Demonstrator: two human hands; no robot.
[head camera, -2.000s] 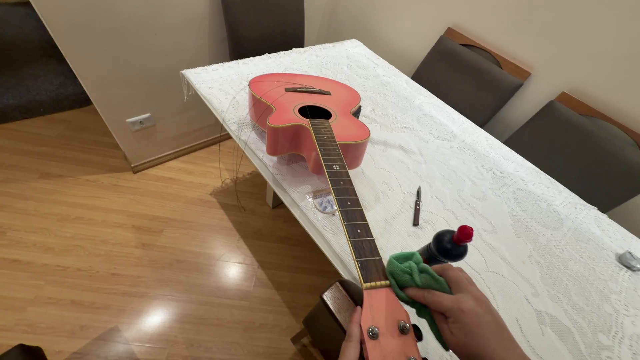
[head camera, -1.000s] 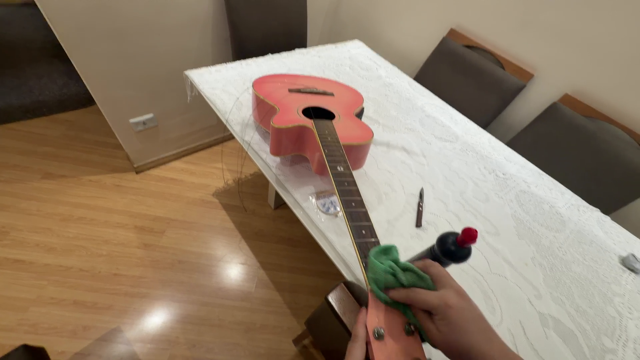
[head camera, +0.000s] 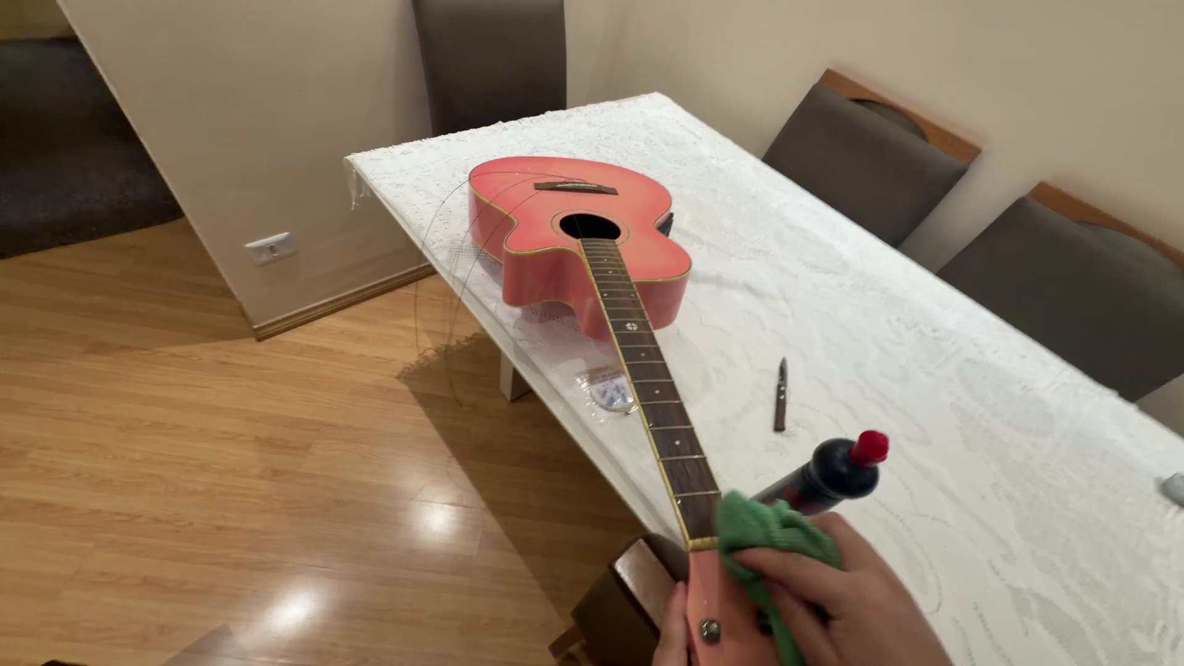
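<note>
A pink acoustic guitar (head camera: 592, 199) lies face up on the table, its neck pointing toward me. Loose strings (head camera: 458, 268) curl from its bridge over the table's left edge. My right hand (head camera: 846, 597) holds a bunched green cloth (head camera: 772, 532) against the right side of the headstock (head camera: 714, 592), beside the nut. At the headstock's left edge my left hand (head camera: 674, 631) is mostly out of frame, its fingers touching the wood. A dark bottle with a red cap (head camera: 837, 472) stands just beyond the cloth.
A small knife (head camera: 781, 396) lies on the white lace tablecloth (head camera: 888, 388), right of the neck. A clear plastic packet (head camera: 608, 388) is left of the neck. Dark chairs (head camera: 860, 153) line the far right side; another chair (head camera: 638, 592) is below the headstock.
The right hand with the green cloth has moved from across the nut area to the headstock's right side, uncovering the nut. The left hand stays at the headstock.
</note>
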